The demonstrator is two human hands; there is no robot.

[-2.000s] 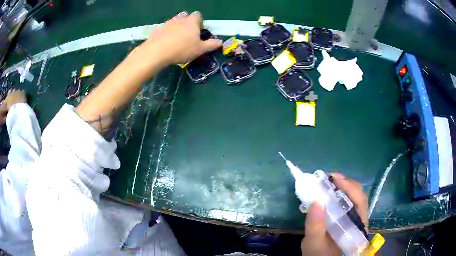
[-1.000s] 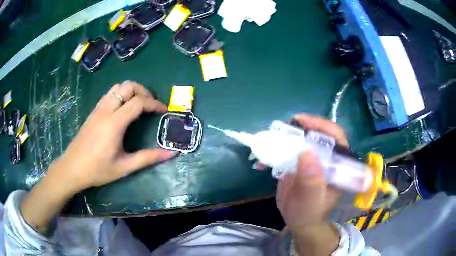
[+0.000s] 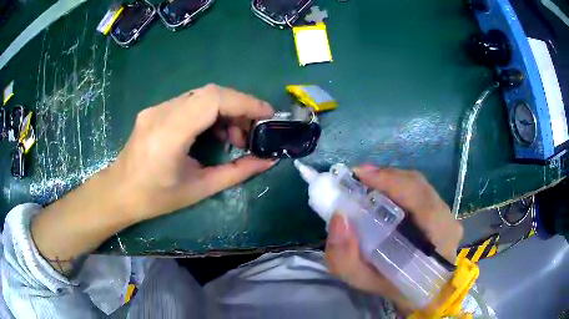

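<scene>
My left hand (image 3: 181,149) grips a black watch housing (image 3: 284,138) by its left end, thumb below and fingers above. The housing is tilted. A silver battery with yellow edges (image 3: 314,97) is attached at its upper right side. My right hand (image 3: 393,230) holds a clear-white glue syringe (image 3: 380,230) with a yellow rear cap (image 3: 450,293). The syringe's tip is at the lower edge of the housing; whether it touches, I cannot tell. No glue can be made out.
More housings (image 3: 134,23) lie at the top, one beside a flat battery (image 3: 312,45) and a small grey cross-shaped piece (image 3: 317,15). Several small units (image 3: 20,138) lie far left. A blue controller (image 3: 530,93) stands right, with a clear hose (image 3: 469,143).
My left hand has brought a housing from the back to the front, and it is now tilted up in my fingers. My right hand has brought the syringe tip to the housing's edge.
</scene>
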